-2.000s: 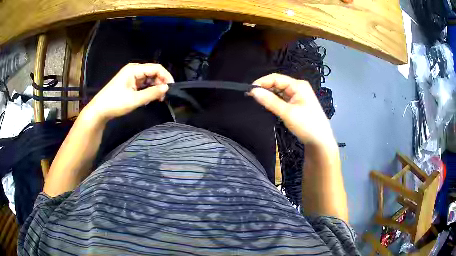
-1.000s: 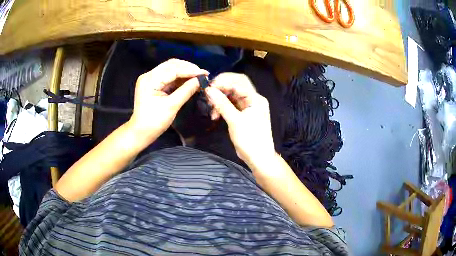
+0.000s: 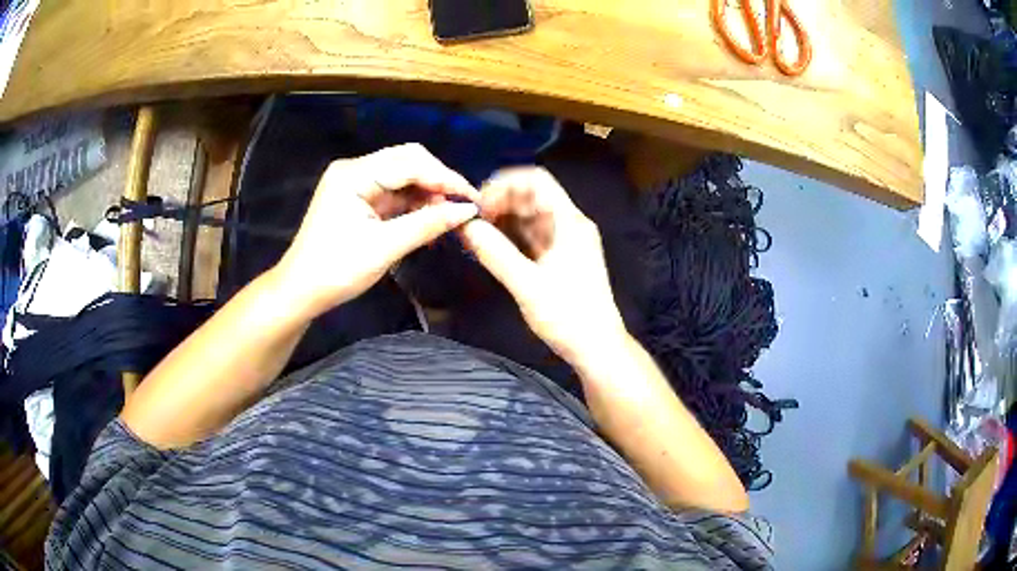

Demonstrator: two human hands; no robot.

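My left hand and my right hand meet over my lap, fingertips touching. My left hand pinches a small dark bit of black band between thumb and forefinger. My right fingertips press against the same spot; they are slightly blurred and mostly hide the band end. A thin black stretch of band crosses the chair part at the left, towards my left hand. Its course over the dark lap is hard to make out.
The wooden table holds a black phone and orange-handled scissors. A tangled heap of black cords hangs right of my lap. Black bands drape over the chair at left. A wooden stool stands at lower right.
My hands were apart with the band stretched between them, then came together at its end. Since a second ago the fingertips have closed over the dark tab. The view has shifted, showing more table.
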